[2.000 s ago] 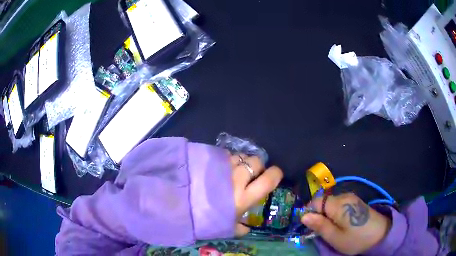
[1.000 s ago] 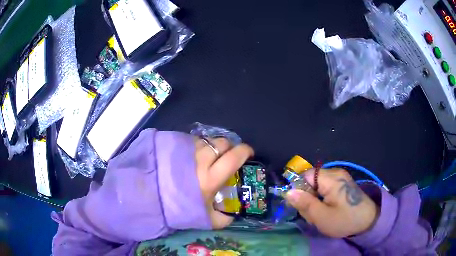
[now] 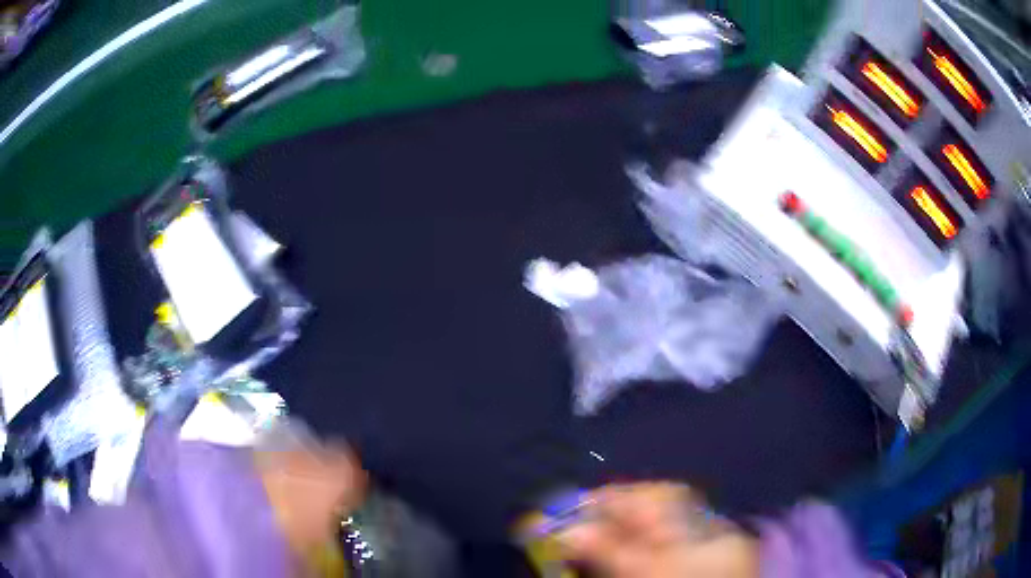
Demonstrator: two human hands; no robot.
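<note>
The view is blurred. My left hand [image 3: 311, 491] is at the lower left, closed on a power bank unit [image 3: 357, 542] with its board end showing, cut off by the bottom edge. My right hand [image 3: 661, 531] is at the bottom, right of the unit and apart from it. It pinches the test lead [image 3: 565, 511], a blue cable beside a yellow piece [image 3: 545, 549]. The plug tip cannot be made out.
Units in plastic, one a white cell [image 3: 204, 274], lie at the left on the black mat [image 3: 418, 260]. A crinkled clear bag [image 3: 667, 327] lies mid-right beside the white tester [image 3: 757, 158] with lit red readouts. Bagged units [image 3: 271, 70] lie on the green surface [image 3: 497, 45] behind.
The view has swung up and right, showing the tester's readouts and the green surface. My hands are lower in the picture, with a wider gap between them. Both still hold their things.
</note>
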